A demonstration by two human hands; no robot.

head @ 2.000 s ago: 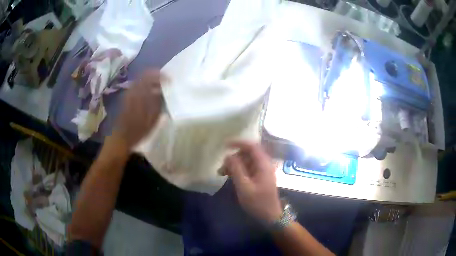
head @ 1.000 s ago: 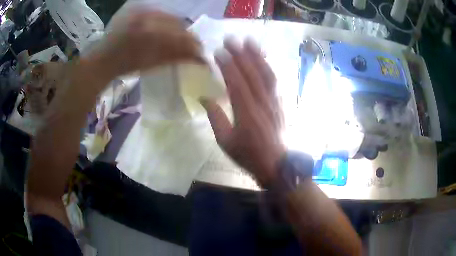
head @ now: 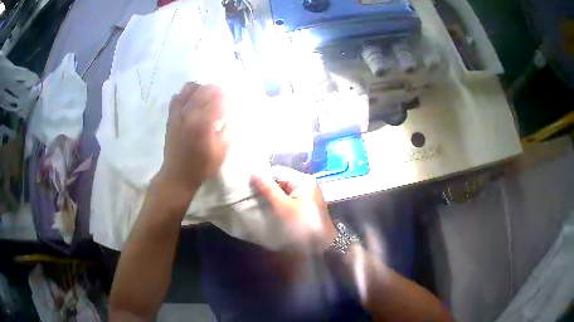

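A white fabric piece [head: 135, 100] lies over the table left of the machine head, its lower edge hanging past the front edge. My left hand [head: 196, 135] rests on it with curled fingers, gripping the cloth beside the glare. My right hand [head: 296, 204] holds the cloth's edge between thumb and fingers near the table's front edge, left of the blue plate [head: 355, 157]. The sewing machine [head: 352, 22] has a blue upper body. Its needle area is hidden in lamp glare.
Crumpled scraps [head: 61, 182] lie at the left below another white piece [head: 63, 104]. Two ribbed tension dials [head: 376, 60] stick out of the machine head. A narrow tray [head: 462, 38] is at upper right. White pieces [head: 544, 283] lie at lower right.
The view has shifted right. My hands have moved apart from above the cloth and lower, toward the machine. The cloth now lies spread beside the machine head.
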